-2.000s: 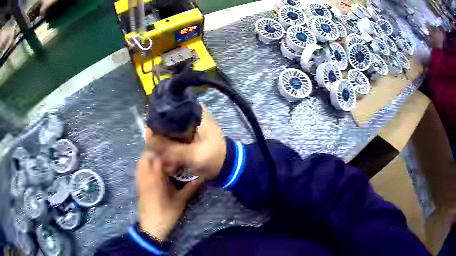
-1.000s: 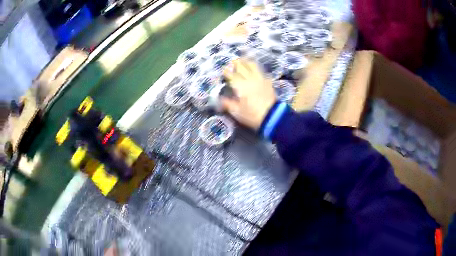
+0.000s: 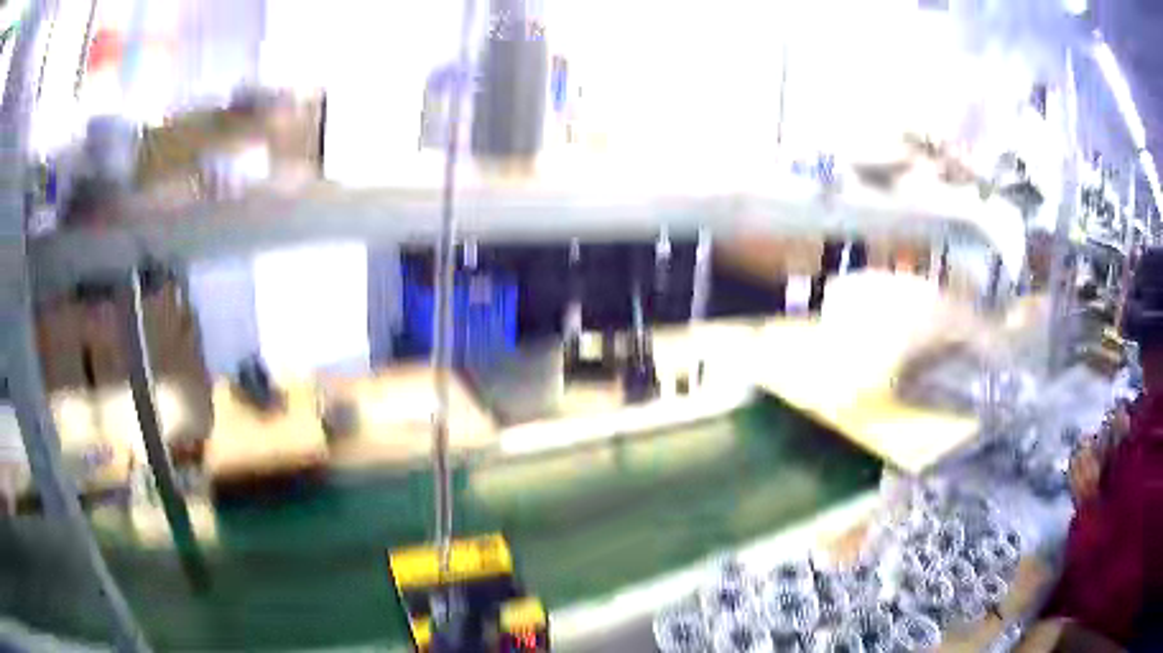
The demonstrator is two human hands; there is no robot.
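No hand of mine shows in the frame; both are out of the picture. Nearest in front is the yellow screw feeder (image 3: 449, 561) at the bottom edge, cut off, with red digits at its right. A blurred heap of round, pale spoked fan housings (image 3: 791, 600) lies at the lower right. A thin metallic hanging line (image 3: 444, 332) runs down to the feeder from above. Whether the electric screwdriver is in view cannot be told.
The green conveyor belt (image 3: 638, 491) crosses behind the feeder. A pale metal rail (image 3: 536, 217) spans the view above it. A person in dark red (image 3: 1122, 523) is at the right edge. Benches and a blurred blue object (image 3: 462, 313) show beyond the belt.
The view has tilted up from the bench to the line beyond. My right hand, earlier at the housing heap, has left the picture. The feeder now sits at the bottom edge.
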